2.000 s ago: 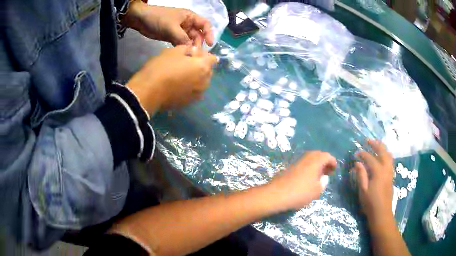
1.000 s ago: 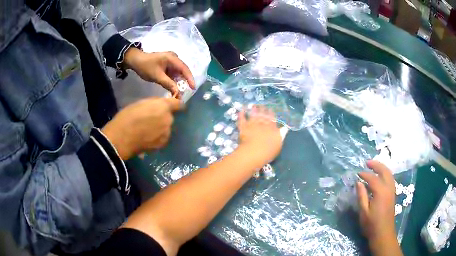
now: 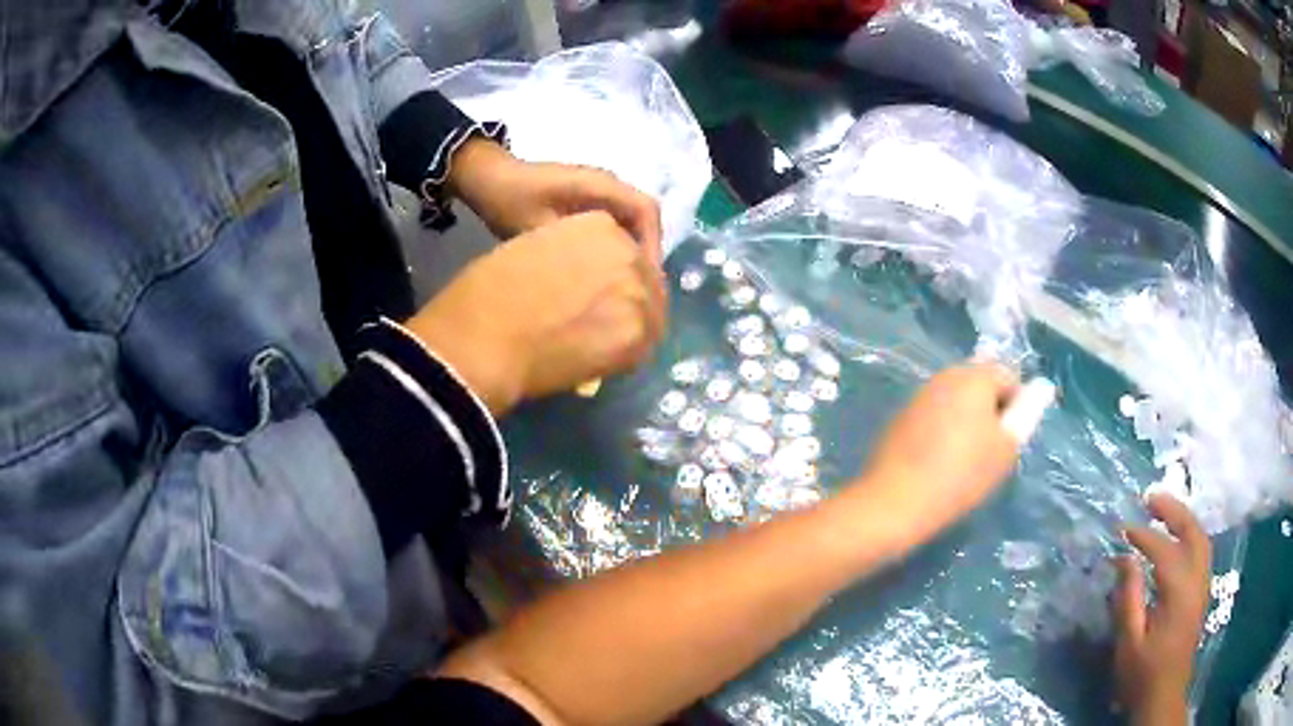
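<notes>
Small white holed parts (image 3: 737, 426) lie loose on the clear plastic sheet (image 3: 908, 674) in mid-view. My left hand (image 3: 947, 440) is to their right, above the sheet, with fingers curled. A white wrap (image 3: 1028, 410) shows at its thumb or finger; whether it holds a part is hidden. My right hand (image 3: 1170, 603) is low at the right, fingers bent and apart, with nothing visible in it. Translucent pieces (image 3: 1071, 589) lie just left of it. Small white discs (image 3: 1221, 596) lie to its right.
A denim-jacketed neighbour's hands (image 3: 567, 291) work at left, beside a milky bag (image 3: 596, 121) and a black flat rectangle (image 3: 752, 160). A clear bag with a white label (image 3: 908, 163) stands top centre. A bag of white pieces (image 3: 1234, 411) lies right; a parts box (image 3: 1272, 695) is cut off.
My left hand has left the loose parts and moved right, near the bag of white pieces. My right hand keeps about its pose. The view has shifted left. The neighbour's hands have come closer together.
</notes>
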